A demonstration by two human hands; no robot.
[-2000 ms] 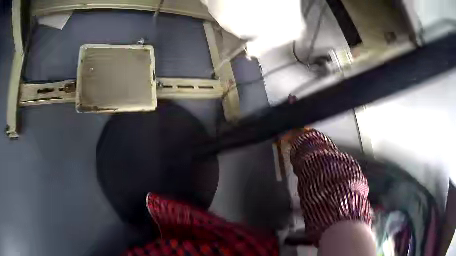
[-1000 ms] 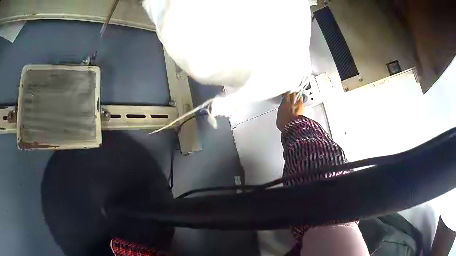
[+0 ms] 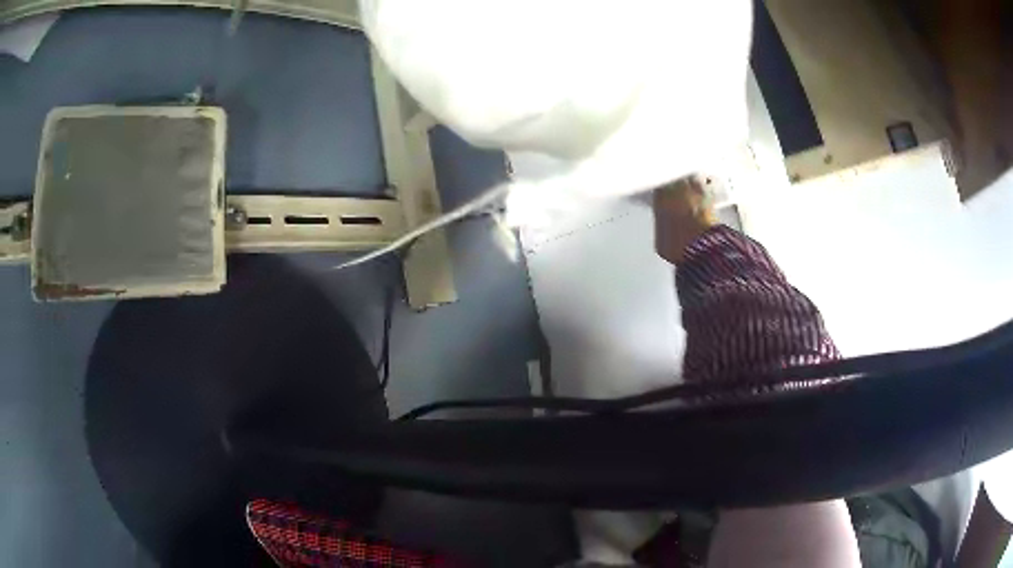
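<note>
My right hand (image 3: 680,219), in a striped sleeve, reaches in from the lower right to a small pale fitting (image 3: 722,191) on the white panel. A white cloth or bag (image 3: 578,78) hangs over the upper middle and partly covers the fingers, so what they hold is unclear. A black fan pole (image 3: 689,457) crosses in front of the forearm, with a thin black cord (image 3: 489,408) along it. My left hand is out of the picture.
The fan's round black base (image 3: 211,399) lies on the grey floor. A grey treadle (image 3: 131,202) sits on a slotted cream bar (image 3: 317,220) at the left. A beige machine part (image 3: 861,89) is at the upper right. Red checked cloth (image 3: 333,538) shows at the bottom.
My right hand has moved from behind the fan pole to the fitting beside the white cloth. The pole now lies lower across the view. The cloth looks larger, and the view has shifted.
</note>
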